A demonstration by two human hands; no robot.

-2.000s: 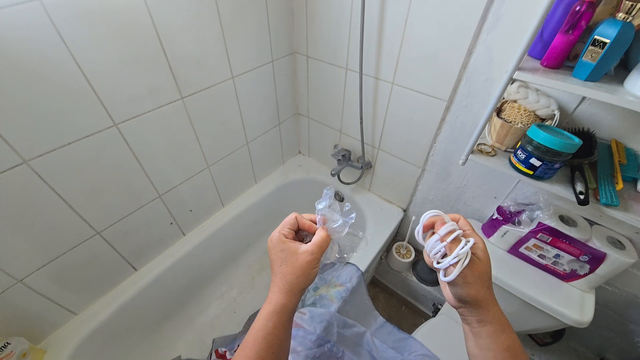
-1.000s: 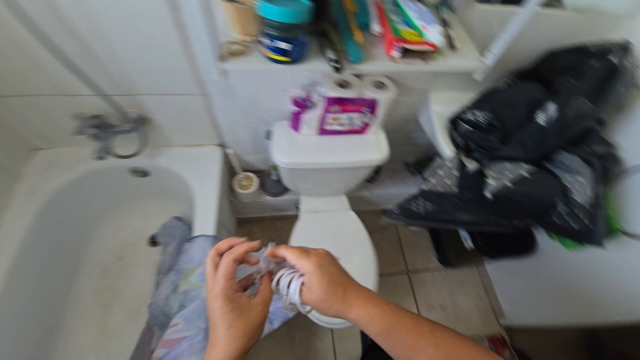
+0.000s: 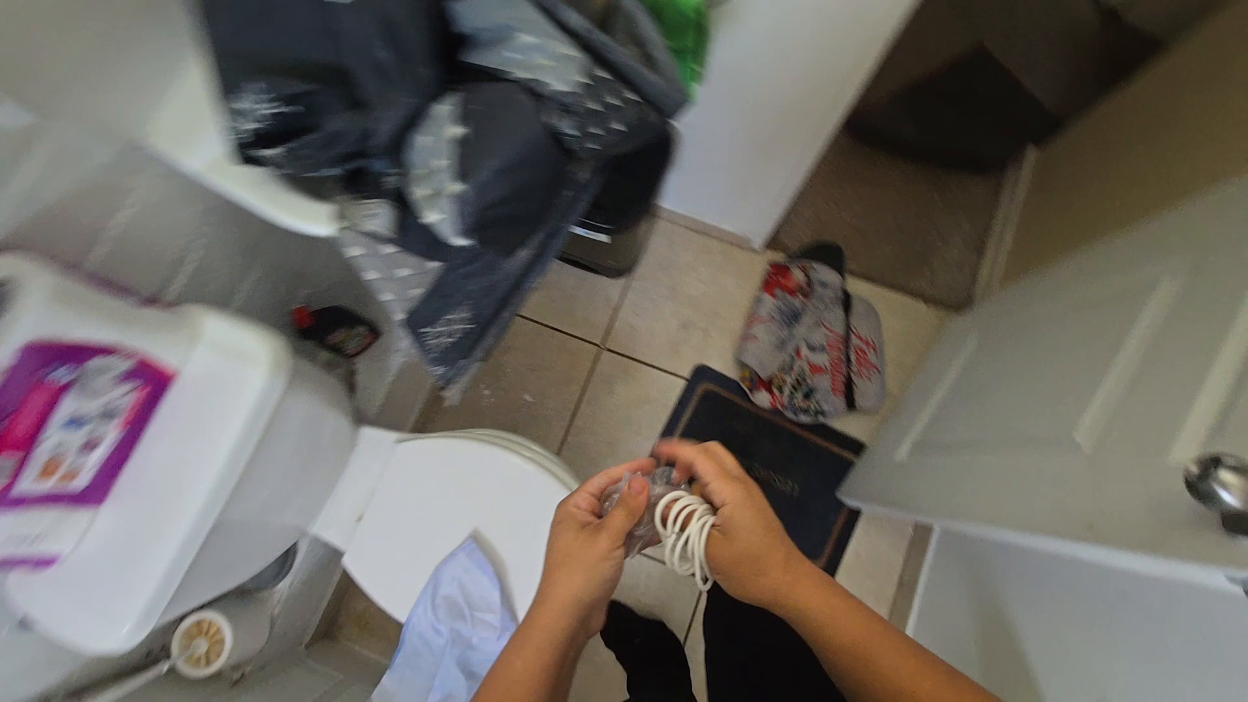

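Near the lower middle, my left hand (image 3: 600,531) grips a crumpled piece of clear plastic (image 3: 639,507) between thumb and fingers. Touching it from the right, my right hand (image 3: 736,522) holds several white rings (image 3: 685,538), which hang at its inner side. The fingertips of both hands are close together around the plastic, and the right fingers are slightly blurred. Pale blue fabric (image 3: 453,619) lies over the edge of the closed toilet lid (image 3: 458,517), left of my left forearm.
A toilet tank (image 3: 214,429) bearing a purple-and-white package (image 3: 78,419) stands left. Dark patterned fabric (image 3: 487,146) hangs over a white basin (image 3: 244,185). A dark mat (image 3: 770,458) and a folded printed item (image 3: 814,336) lie on the tiles. A white door (image 3: 1072,390) stands right.
The view has swung right from the bathtub toward the floor and door. My hands, apart two seconds ago, have come together at the clear plastic. The white rings remain in my right hand.
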